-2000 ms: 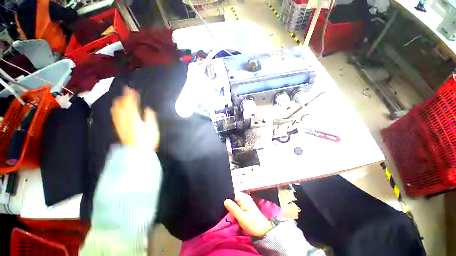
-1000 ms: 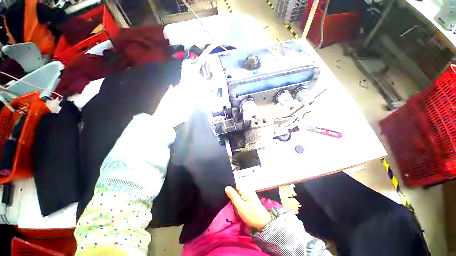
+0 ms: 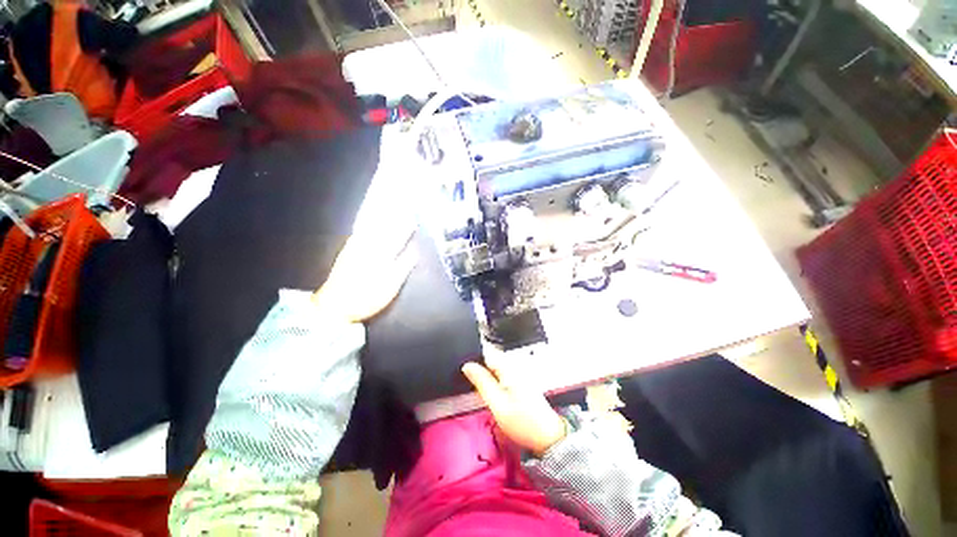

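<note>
A black garment panel [image 3: 425, 341] lies on the table left of the overlock machine [image 3: 567, 157], its right edge along the needle area [image 3: 472, 262]. My left hand [image 3: 373, 262] lies flat on the panel with its fingers towards the machine; the fingers are washed out by the lamp glare. My right hand [image 3: 514, 404] is at the panel's lower right corner by the table's front edge, thumb on the cloth edge; its fingers are partly hidden. A stack of black cut pieces [image 3: 252, 241] lies to the left.
A red-handled tool [image 3: 687, 273] and a small black disc [image 3: 628, 307] lie right of the machine. Maroon fabric [image 3: 299, 100] is behind the stack. An orange basket [image 3: 63, 294] stands at left, a red crate [image 3: 892, 283] at right. Black cloth [image 3: 745, 441] hangs right of my lap.
My left hand has moved from the stack to the panel beside the machine. The panel now lies flatter, its lower edge drawn up from my lap to the table edge. My right hand moved slightly up.
</note>
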